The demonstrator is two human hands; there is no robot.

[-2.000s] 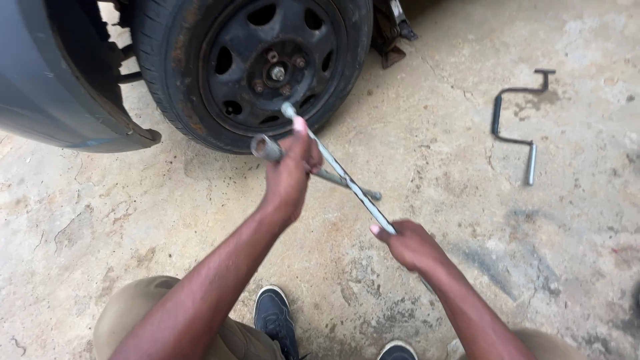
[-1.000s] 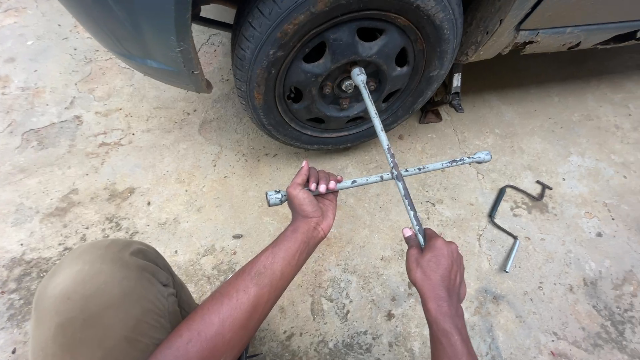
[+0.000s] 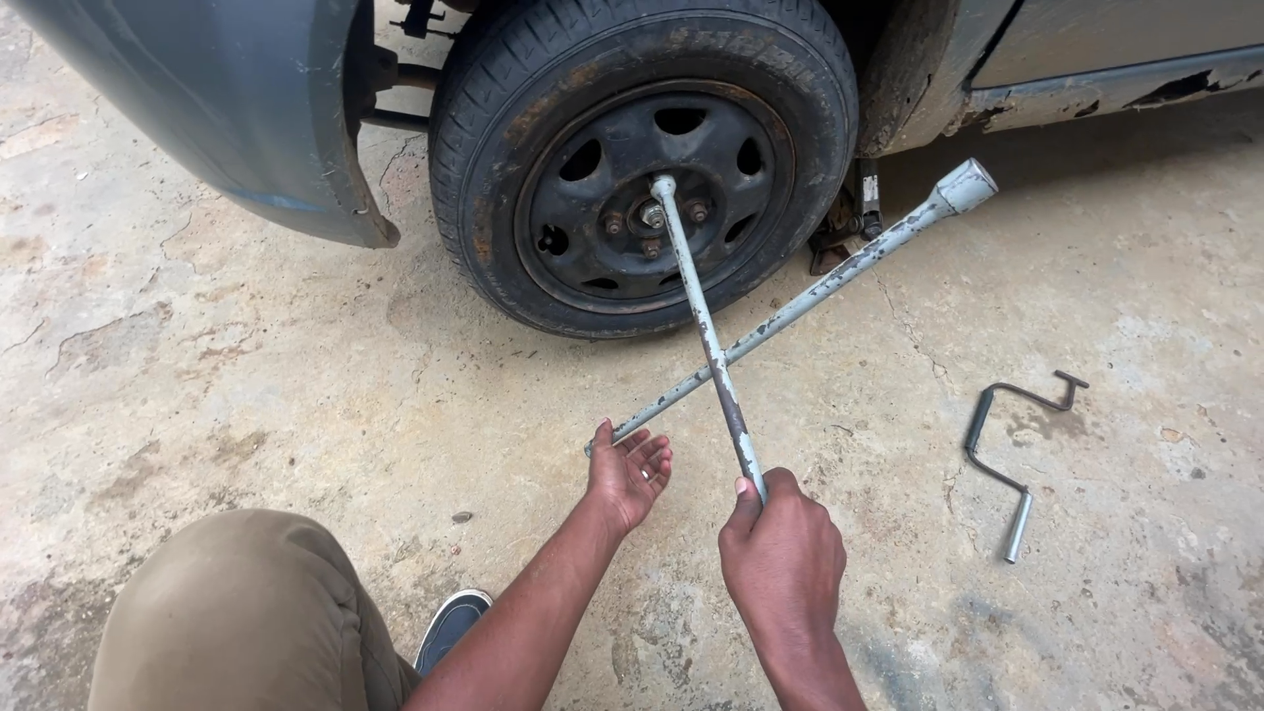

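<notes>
A four-way lug wrench (image 3: 718, 360) with chipped grey paint reaches from the wheel toward me. One socket sits at the upper lug position of the black steel wheel (image 3: 612, 148), and other lug nuts show around the hub. My right hand (image 3: 785, 543) is closed round the near end of the wrench. My left hand (image 3: 629, 474) has its fingers apart and palm up, touching the lower left end of the cross bar with the thumb side. The bar's opposite socket points up to the right.
A cranked jack handle (image 3: 976, 425) lies on the concrete at the right. Behind the tire (image 3: 474, 188) a jack (image 3: 857, 222) partly shows. The grey bumper (image 3: 286, 128) overhangs at upper left, and a rusted sill (image 3: 1116, 94) is at upper right. My knee and shoe are below.
The wrench, held away from the wheel two seconds ago, now has a socket at an upper lug. Since one second ago its cross bar has turned and my left hand has loosened its grip.
</notes>
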